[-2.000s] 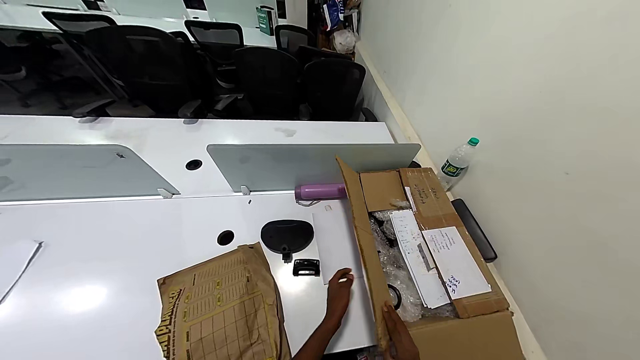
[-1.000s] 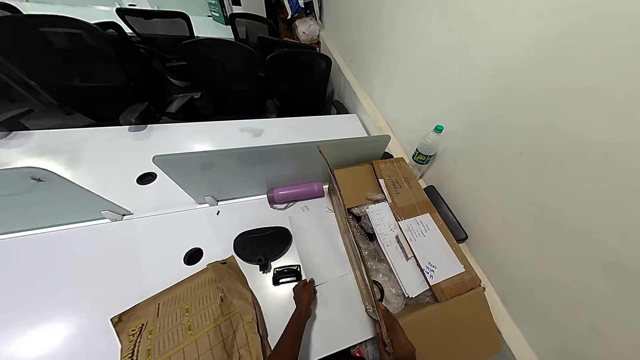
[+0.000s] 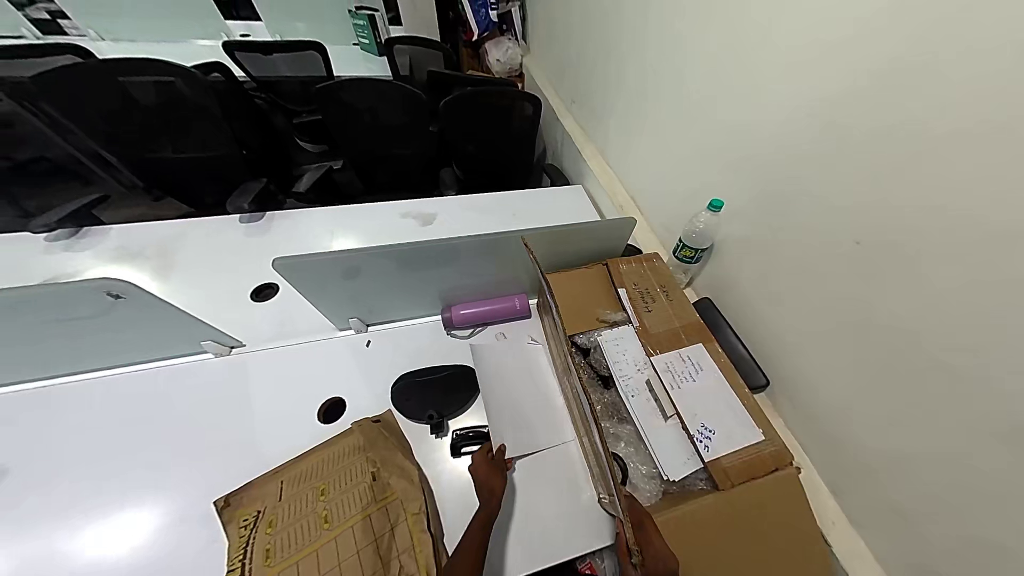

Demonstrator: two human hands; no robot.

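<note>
My left hand pinches the lower left corner of a white paper sheet lying on the white desk. Just above and left of it are a black hole punch and a black rounded pad with a short stem. My right hand grips the near end of the raised flap of an open cardboard box. Bubble wrap and a white paper with writing show inside the box; another written paper lies on its right flap.
A printed brown paper bag lies to the left. A purple bottle rests by the frosted divider. A clear plastic bottle and a long black object are along the wall. Black mesh chairs stand beyond the desks.
My left hand was flat near the sheet's right side two seconds ago; it now holds the lower left corner. The right hand stays at the box flap.
</note>
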